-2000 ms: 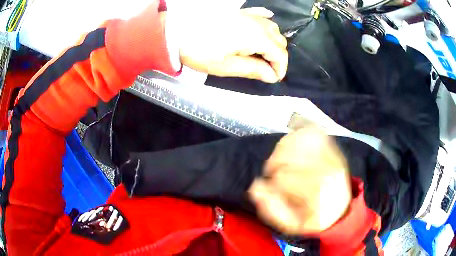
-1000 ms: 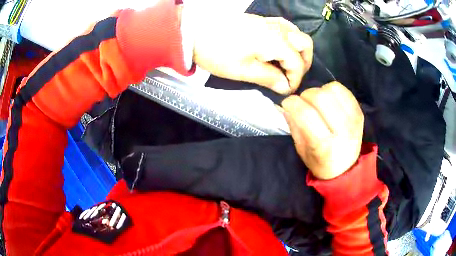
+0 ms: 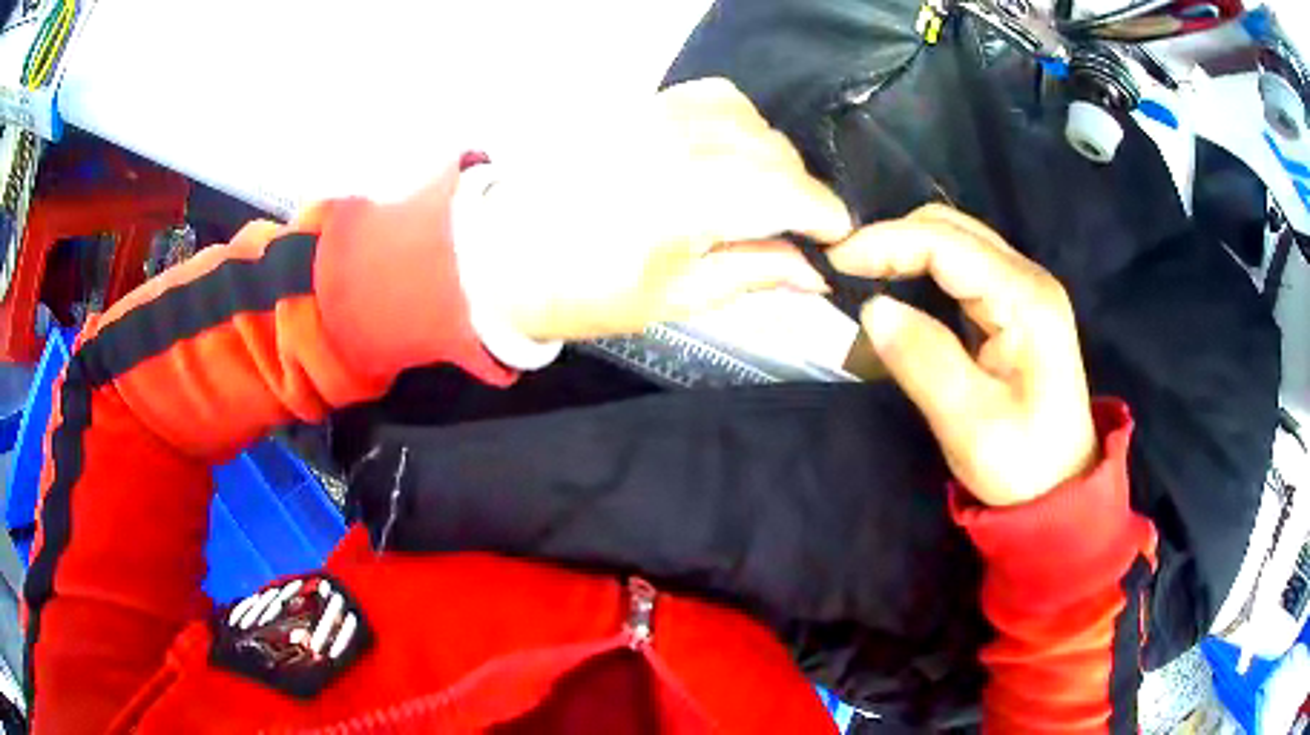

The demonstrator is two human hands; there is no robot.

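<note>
The black garment (image 3: 1149, 316) lies over the machine table and hangs down at the right. A black tube-shaped part (image 3: 632, 488) lies nearest my body, with a pale thread line near its left end. My left hand (image 3: 668, 216) holds the garment's edge at its fingertips, which are partly hidden. My right hand (image 3: 991, 345) meets it from the right, its thumb and index finger around the black edge, the thumb a little apart. Whether it grips the cloth is hard to tell.
A ruler strip (image 3: 690, 356) runs along the near table edge. The white table (image 3: 316, 86) spreads at upper left. Machine metal parts and a white knob (image 3: 1093, 132) are at upper right. Blue bins (image 3: 273, 524) and a red frame (image 3: 108, 223) are at left.
My left hand has shifted left and its wrist has dropped toward me. My right hand, which came up from the near tube part, has turned and its thumb has spread from the index finger.
</note>
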